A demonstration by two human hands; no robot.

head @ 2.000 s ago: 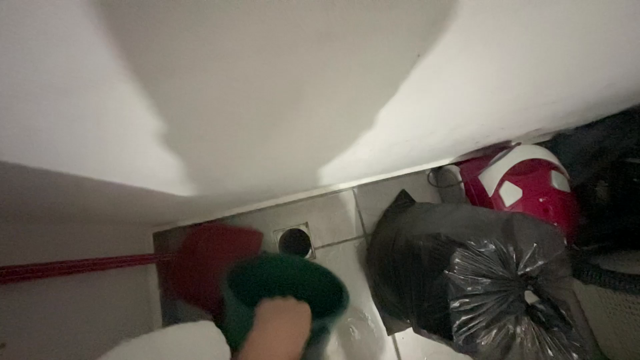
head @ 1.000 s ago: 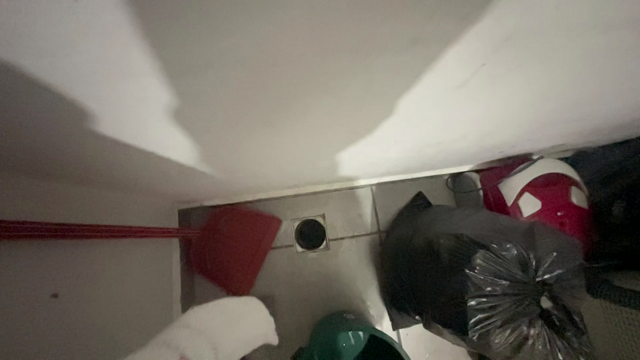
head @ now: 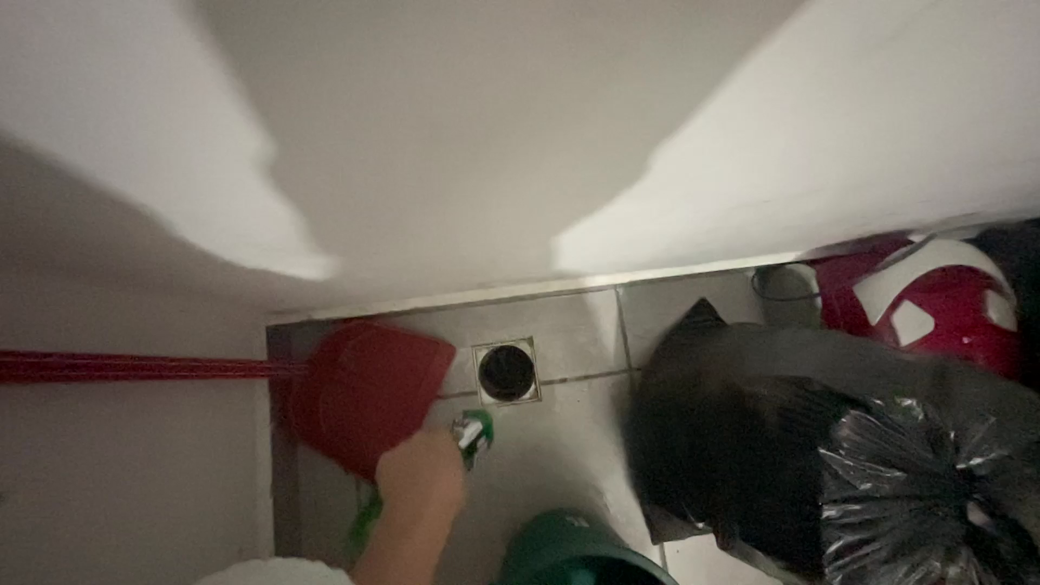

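Note:
My left hand (head: 422, 471) reaches in from the lower left, over the floor beside a red dustpan (head: 370, 390). It is closed on a small green-and-white item (head: 473, 435), which sticks out past the fingers; its kind is unclear. Another green piece (head: 366, 520) shows blurred at the left side of the wrist; whether it belongs to the same item I cannot tell. A square floor drain (head: 507, 372) with a dark round opening lies just beyond the hand. A green bucket (head: 569, 540) stands at the bottom edge, partly cut off. My right hand is not in view.
A tied black plastic bag (head: 764, 455) fills the lower right. Behind it a red-and-white appliance (head: 942, 317), likely a vacuum cleaner, stands near the wall (head: 487, 146). The dustpan's long red handle (head: 138, 367) runs left across the side wall.
My left hand was at the green bucket two seconds ago; now it is by the dustpan with the green-and-white item. The bucket has moved down and right, away from the dustpan.

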